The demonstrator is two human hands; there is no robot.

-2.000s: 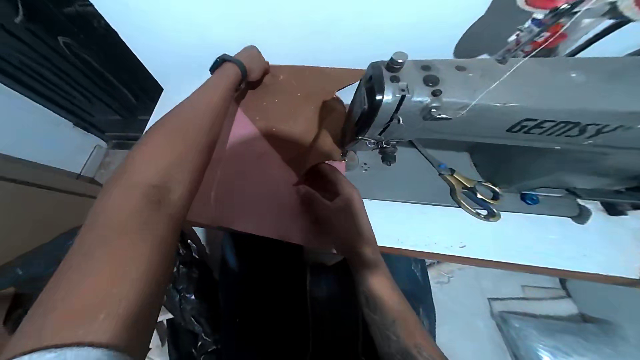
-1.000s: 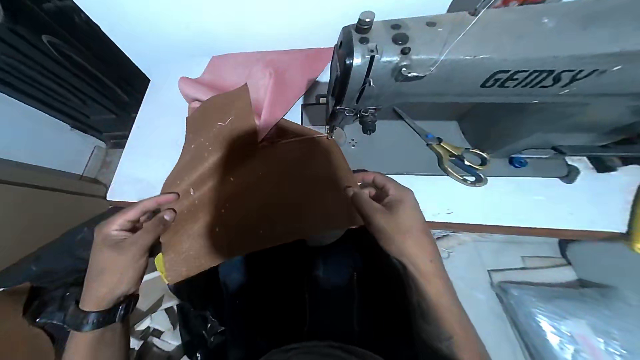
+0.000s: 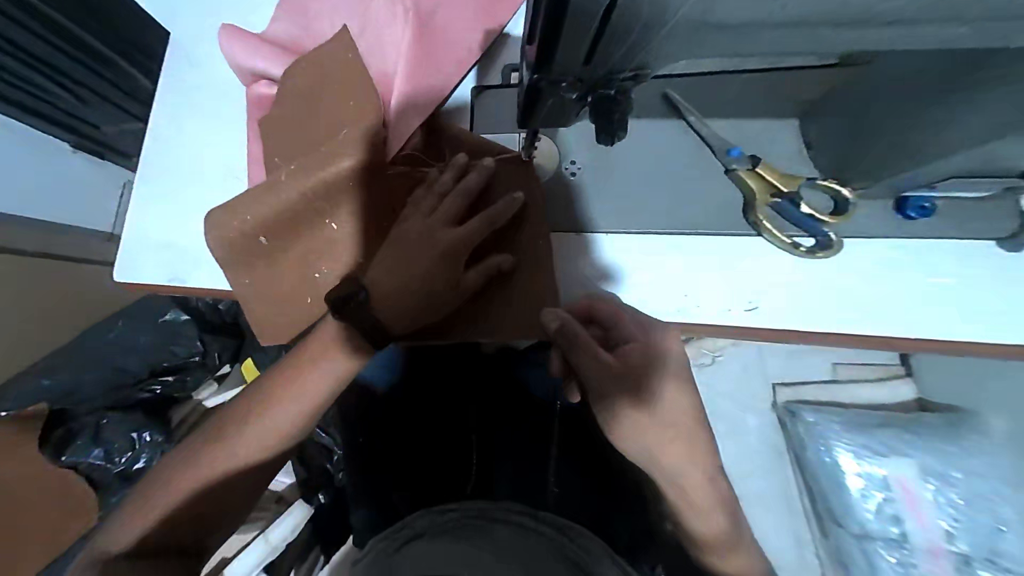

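A brown sheet of leather-like material lies at the front of the white sewing table, its upper edge by the needle and presser foot of a Gemsy sewing machine. My left hand rests flat on the brown sheet with fingers spread, a dark band on its wrist. My right hand pinches the sheet's lower right corner between thumb and fingers at the table's edge. Pink material lies behind the brown, partly under it. Loose thread runs along the seam near my left fingertips.
Gold-handled scissors lie on the machine bed, right of the needle. Further right is a blue-tipped part. Black plastic bags with scraps stand below the table at left. A clear plastic-wrapped package is on the floor at right.
My left hand has moved from the brown sheet's left edge to lie flat near its seam. The pink material lay in front two seconds ago and is now behind. The view is closer.
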